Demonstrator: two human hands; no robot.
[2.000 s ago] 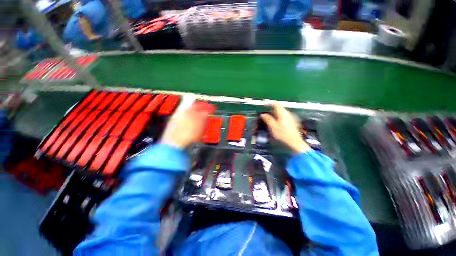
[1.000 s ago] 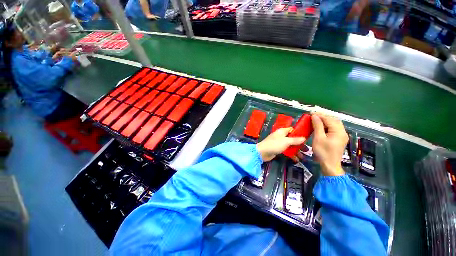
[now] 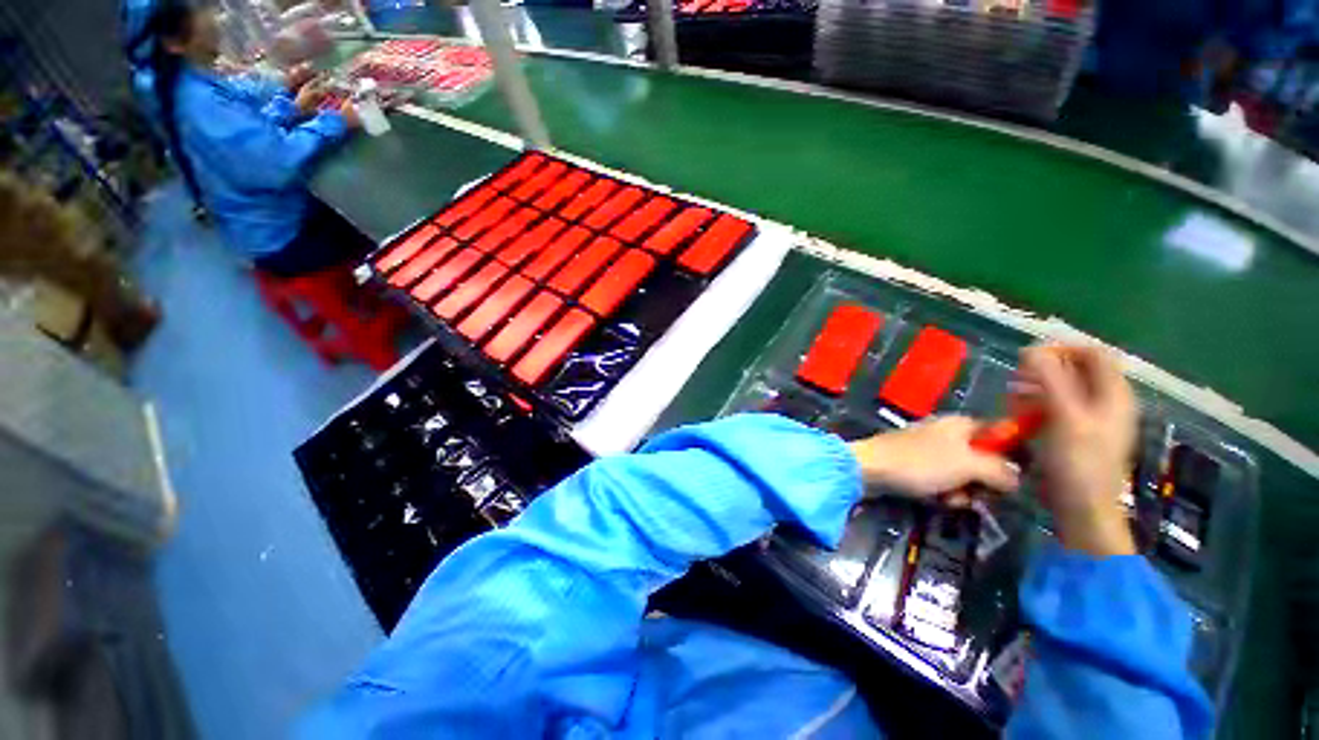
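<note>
My left hand [image 3: 940, 460] and my right hand [image 3: 1078, 419] are together over the clear tray [image 3: 1222, 614]. My left hand holds a red cover [image 3: 1008, 429], mostly hidden by the fingers. My right hand is blurred and its fingers are at the cover's upper end; whether a black unit is inside I cannot tell. Two solid red covered units [image 3: 923, 370] lie in the tray's upper row. A black unit [image 3: 940, 578] with a white label lies in the lower row, and another black unit [image 3: 1186, 499] lies at the right.
A black tray [image 3: 658, 311] with rows of red covers stands at the left, a white liner [image 3: 694, 340] beside it. A second black tray [image 3: 420, 484] lies below. The green conveyor belt [image 3: 810, 174] runs behind. A person in blue [image 3: 239, 145] works at the far left.
The view has swung left, so the trays appear further right. Two seconds ago the hands were apart; now they are together at the red cover, which shows less than one second ago.
</note>
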